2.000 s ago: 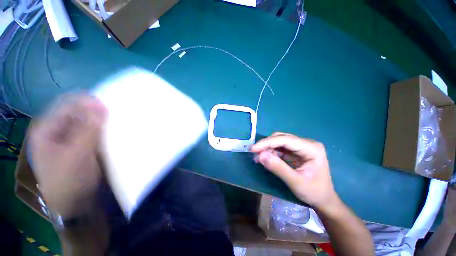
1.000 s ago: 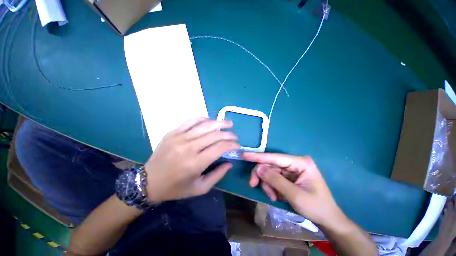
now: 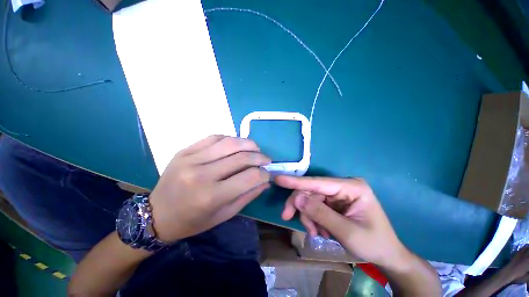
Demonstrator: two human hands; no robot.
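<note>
A white rounded-square plastic frame (image 3: 306, 139) lies flat on the green bench, its wider side towards me. My left hand (image 3: 212, 188) lies over the frame's lower left corner, fingertips on the wide side; whether it pinches anything is hidden. My right hand (image 3: 342, 214) has its index fingertip at the wide side's lower edge, thumb and other fingers curled below; nothing is seen in it. A long white sheet (image 3: 174, 75) lies flat left of the frame, its near end under my left hand. A thin pale cord (image 3: 320, 96) reaches the frame's upper right corner.
Another thin cord (image 3: 278, 26) curves from the sheet and crosses the first. A dark thin strand (image 3: 55, 91) lies at left. A brown carton (image 3: 490, 154) with clear plastic stands at right. Open cartons (image 3: 296, 270) are below the bench edge. Part of another person's arm (image 3: 513, 270) shows at lower right.
The sheet was held in my left hand two seconds ago; it now lies on the bench. My left hand has moved onto the frame. My right hand stays by the wide side. The view has shifted.
</note>
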